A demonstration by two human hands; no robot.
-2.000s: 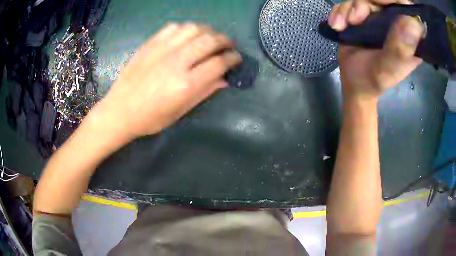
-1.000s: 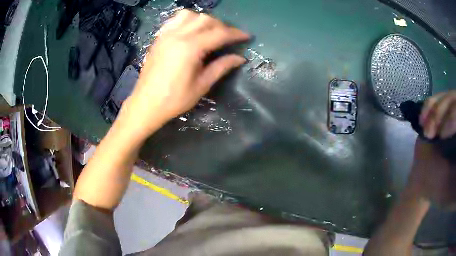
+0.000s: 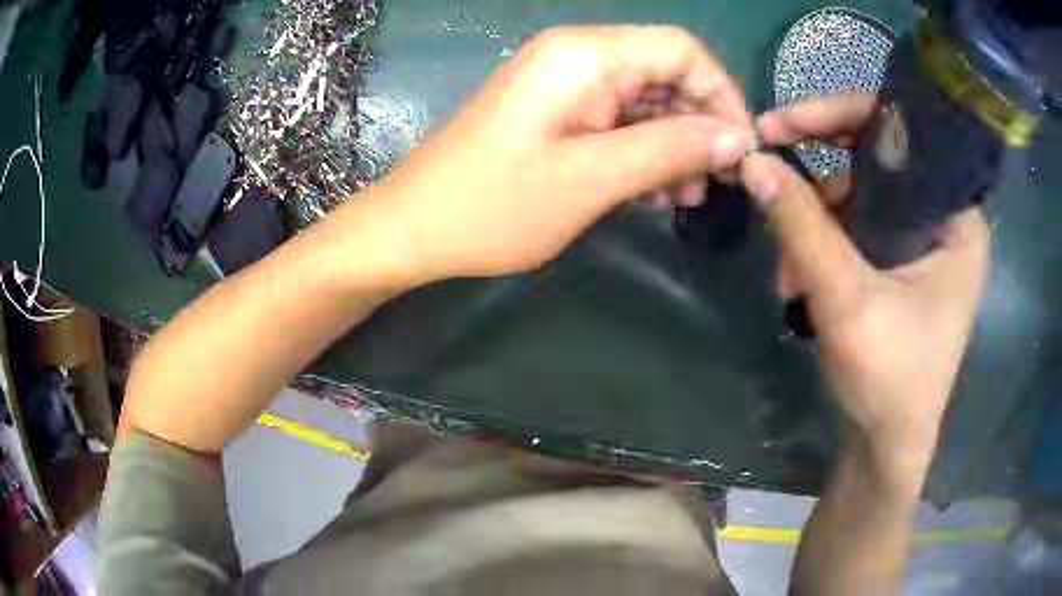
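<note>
My left hand and my right hand meet at their fingertips over the bench. A tiny pale piece, which looks like a small metal piece, is pinched there, mostly hidden by the fingers. My right hand also holds the thick black electric screwdriver with a yellow band against its palm; its tip is hidden. A black plastic housing shows partly on the green mat below my left fingertips.
The round perforated screw tray lies beyond my right fingers. A heap of silvery metal pieces and dark plastic housings lie at the left. A white cord loop is at the far left. The bench's front edge is near my body.
My left hand has moved right from beside the metal heap, and my right hand has come left with the screwdriver. Their fingertips now meet above the housing. The view has also shifted.
</note>
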